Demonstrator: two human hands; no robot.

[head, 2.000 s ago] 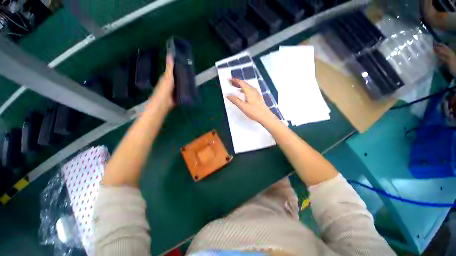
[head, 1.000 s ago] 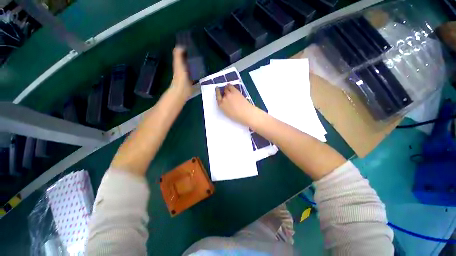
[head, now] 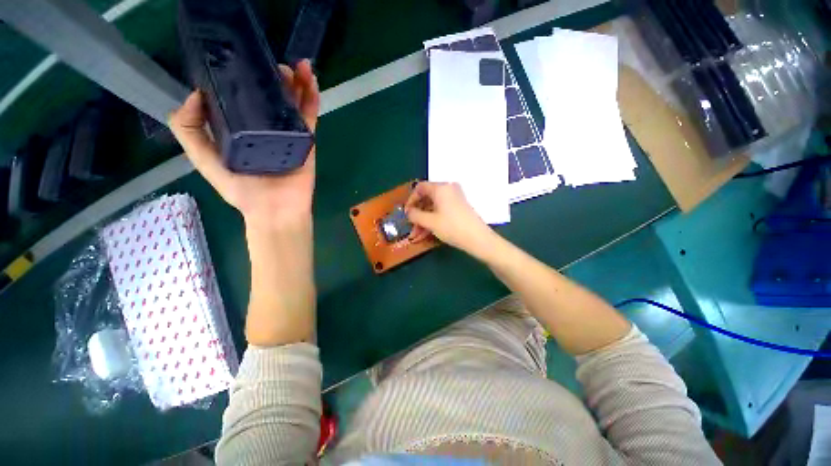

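My left hand (head: 264,182) holds a black plastic housing (head: 239,82) up at the upper left, its flat squarish end facing me. My right hand (head: 446,216) has its fingertips on a dark square pad (head: 397,225) at the recess of the orange fixture (head: 372,244), which lies on the green bench. The pad sheet (head: 528,164) with dark squares lies beyond, partly covered by a white liner (head: 456,127). One dark square shows near the liner's top right.
White sheets (head: 583,118) lie right of the pad sheet. A clear blister tray (head: 774,73) with black housings rests over cardboard (head: 665,150). Red-dotted sheets (head: 169,300) and a crumpled plastic bag (head: 82,291) lie at left. A grey post (head: 109,55) crosses the upper left, before the conveyor.
My right hand has moved from the pad sheet to the orange fixture, where a dark pad now shows. My left hand has brought the housing closer and turned its end towards me.
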